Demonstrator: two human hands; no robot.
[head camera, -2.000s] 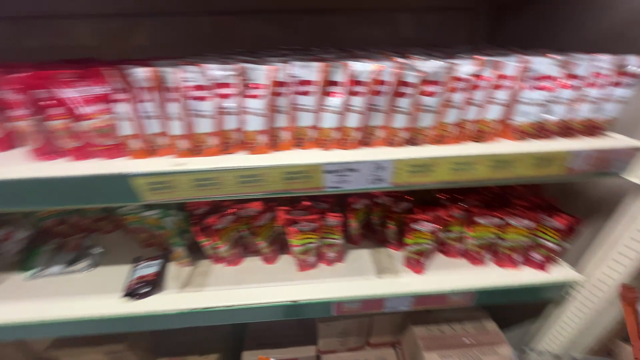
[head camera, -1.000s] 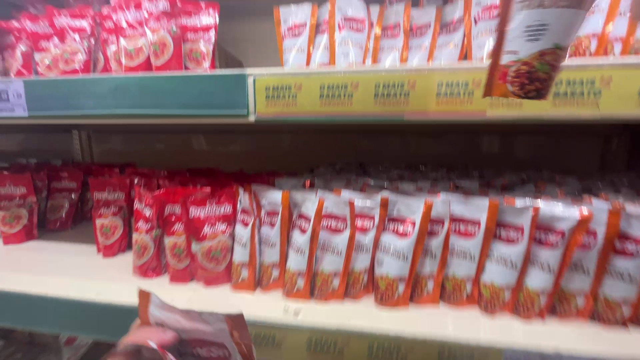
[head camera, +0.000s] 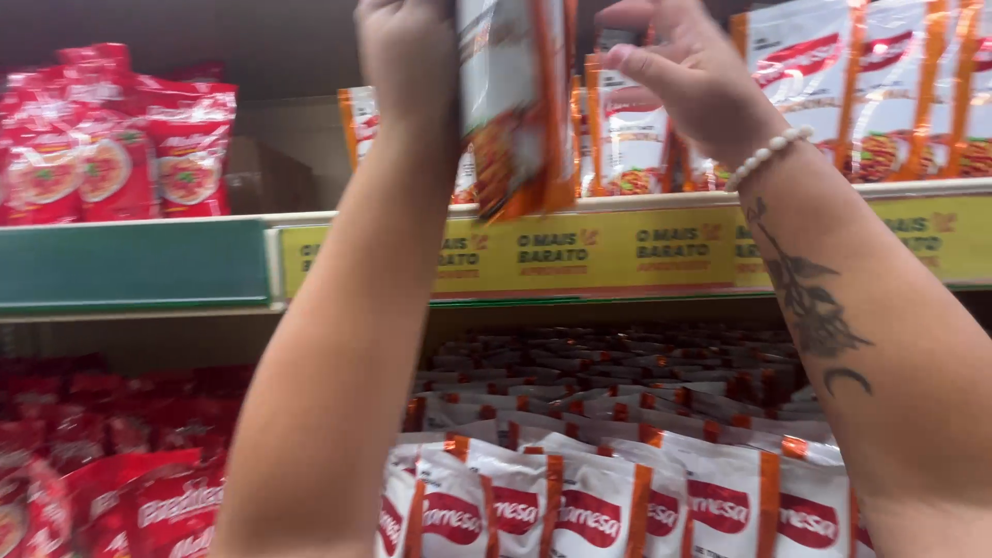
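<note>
My left hand (head camera: 407, 58) is raised at the top of the view, gripping white and orange sauce pouches (head camera: 504, 101) that hang in front of the upper shelf; its fingers are partly cut off by the frame edge. To the right, my right hand (head camera: 666, 70), with a white bead bracelet at the wrist, is raised with fingers apart and holds nothing that I can see. Just behind its fingertips, a white and orange pouch (head camera: 632, 147) stands upright on the upper shelf.
Red pouches (head camera: 186, 147) stand at the upper left beside a cardboard box (head camera: 267, 174). The upper shelf's edge carries yellow promotional strips (head camera: 674, 248) and a green strip (head camera: 132, 263). Rows of white and orange pouches (head camera: 597, 504) and red pouches (head camera: 170, 504) fill the shelf below.
Both hands are now raised before the upper shelf; a second ago one hand showed low, holding a pouch. The view has moved closer to the shelves.
</note>
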